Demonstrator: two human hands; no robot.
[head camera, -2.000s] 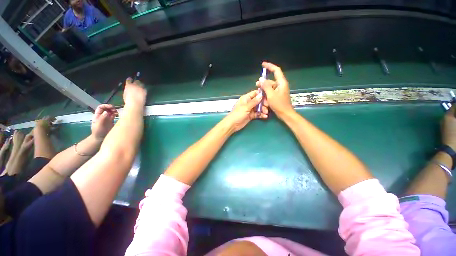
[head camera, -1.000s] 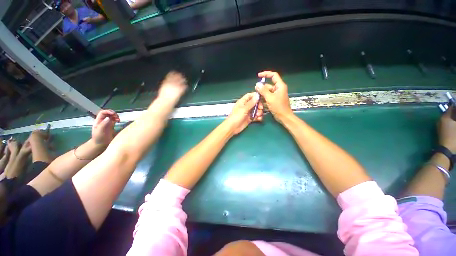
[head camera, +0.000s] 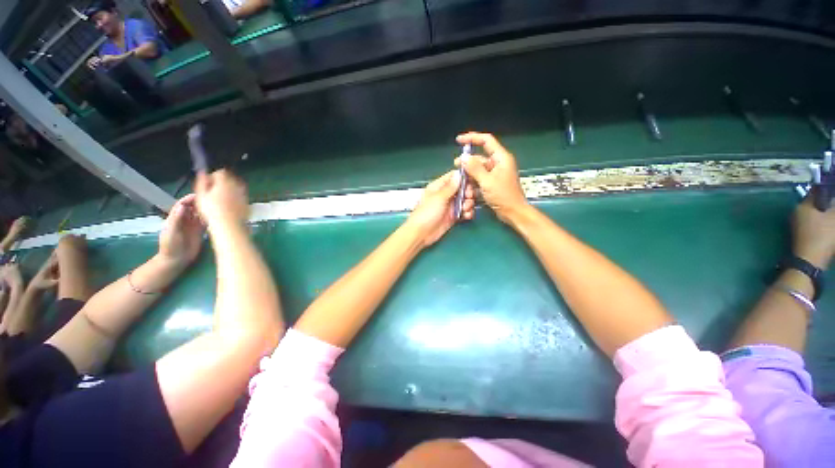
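A slim dark pen (head camera: 460, 196) with a pale end stands nearly upright between my two hands, above the white edge rail. My left hand (head camera: 441, 207) is closed around its lower part. My right hand (head camera: 494, 174) holds its upper end, with thumb and forefinger at the pale tip. Whether the tip is a separate cap cannot be told. Several more pens, such as one with a pale end (head camera: 569, 123), lie spaced apart on the dark green belt (head camera: 366, 128) beyond the rail.
A glossy green ledge (head camera: 439, 274) lies under my forearms. The white rail (head camera: 632, 178) is chipped. At left a neighbour's arms (head camera: 243, 283) hold a dark stick near the slanting post (head camera: 82, 151). At right a neighbour's hand (head camera: 815, 228) holds several silver-ended pens.
My hands have shifted slightly left with the pen still held. The belt pens at right have moved left. The left neighbour's arm has drawn back from the belt with a dark stick.
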